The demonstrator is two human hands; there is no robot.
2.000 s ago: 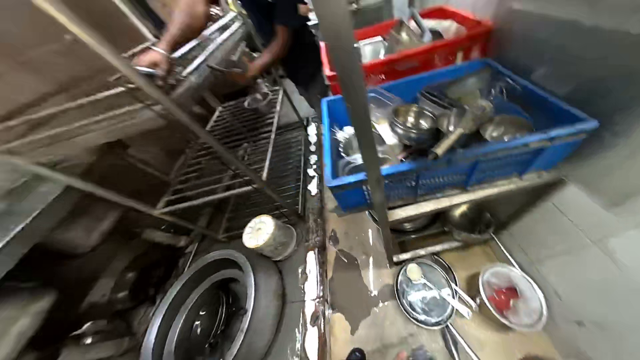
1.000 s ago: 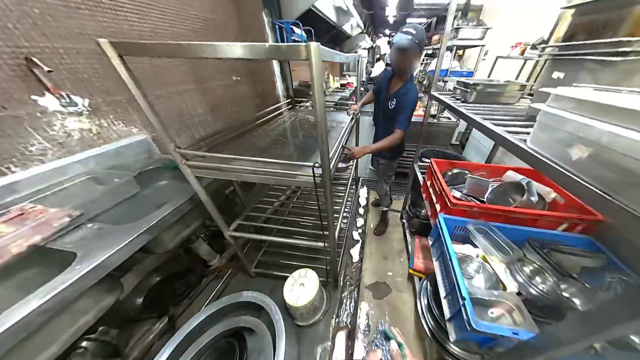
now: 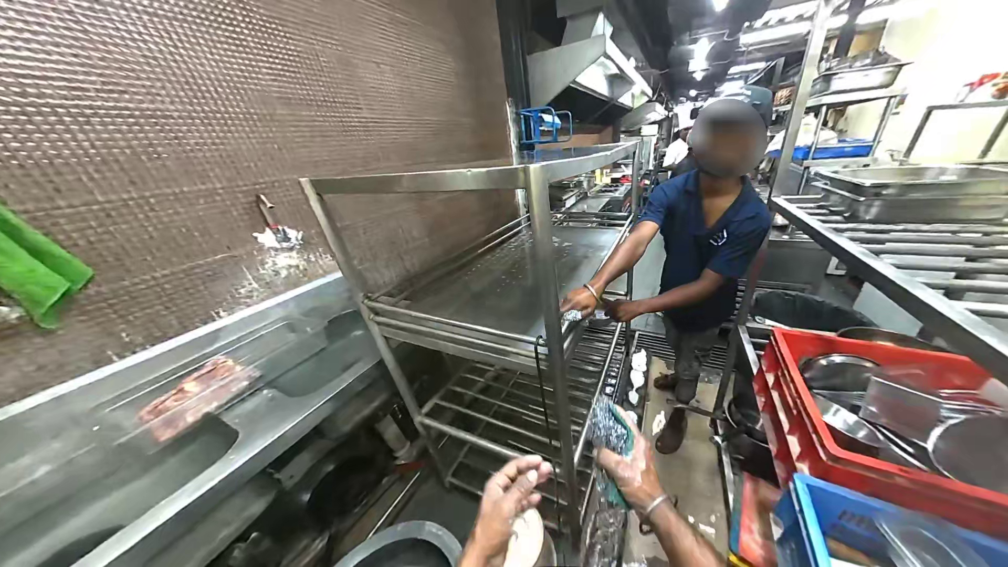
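Note:
In the lower middle, my right hand (image 3: 630, 465) grips a green scouring pad with steel wool (image 3: 611, 437), close to the front post of a stainless steel rack (image 3: 543, 260). My left hand (image 3: 508, 504) is raised to the left of it, fingers curled, with nothing seen in it. A white bucket (image 3: 526, 543) shows partly behind that hand. Across the rack, a co-worker (image 3: 705, 228) in a dark blue shirt has both hands at the side rails of the rack's solid shelf (image 3: 488, 276); one hand holds something silvery.
At left runs a steel sink counter (image 3: 260, 449) against a textured wall. A large round pot (image 3: 409, 543) stands low in front. On the right are a red crate (image 3: 874, 480) and a blue crate (image 3: 811, 504) of metalware, below a slatted steel shelf (image 3: 890, 244).
The view has swung up from the floor and crates to the rack and co-worker. Both my hands have come up into view, the right with the scouring pad. The co-worker's upper body leans closer to the rack.

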